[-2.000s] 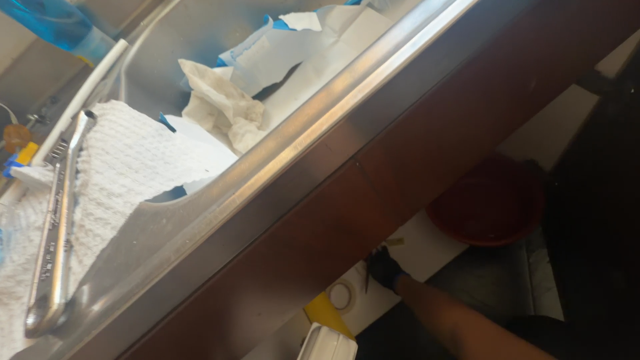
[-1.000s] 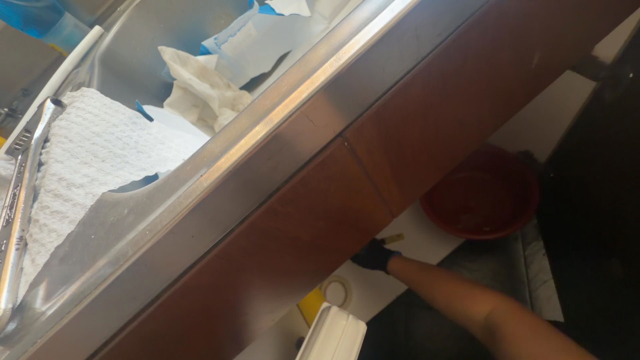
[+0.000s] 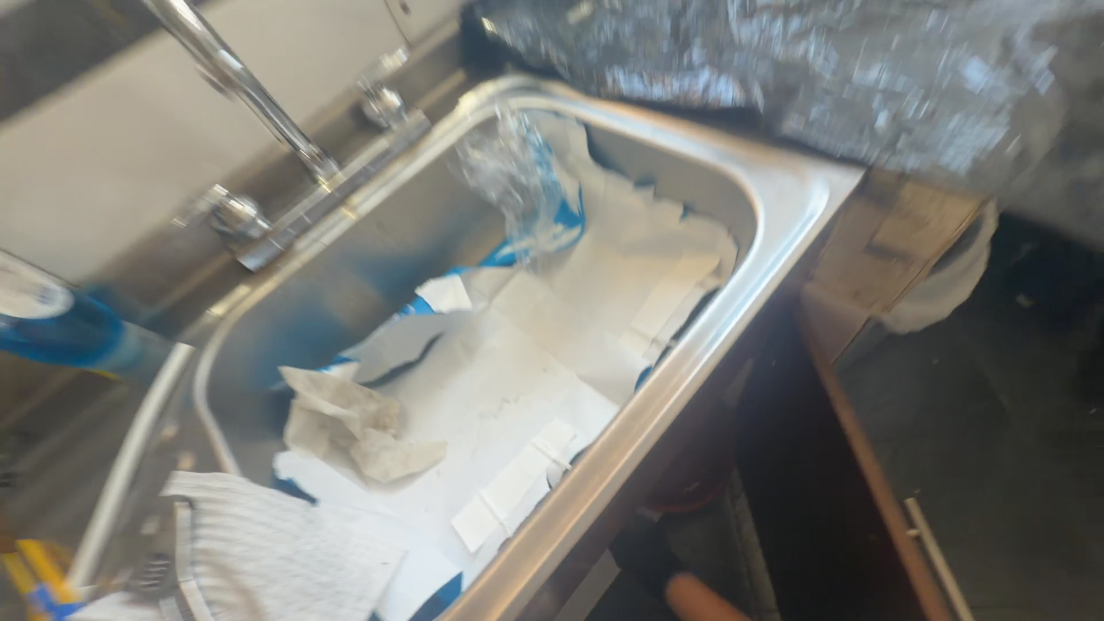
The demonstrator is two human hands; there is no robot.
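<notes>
My right hand (image 3: 645, 545), in a dark glove, reaches low beside the cabinet under the front edge of a stainless steel sink (image 3: 604, 470). The hand is blurred and in shadow, and its fingers cannot be made out, so any hold is hidden. A red basin (image 3: 690, 496) shows dimly just above it. My left hand is out of view. In the sink lie torn white and blue sheets (image 3: 517, 371), a crumpled beige paper or cloth (image 3: 354, 427) and clear plastic wrap (image 3: 517, 181). A textured white paper towel (image 3: 285, 543) lies at the near left.
A chrome faucet (image 3: 250, 90) with two handles stands behind the sink. At left are a blue bottle (image 3: 78, 332) and a white tube (image 3: 129, 466). An open cabinet door (image 3: 862, 466) stands at right, below crinkled dark plastic sheeting (image 3: 819, 78) and a wooden board (image 3: 897, 233).
The view has swung widely toward the faucet and the sink's far end. My right hand stays low under the sink edge; the white object near the bottom edge has left the view.
</notes>
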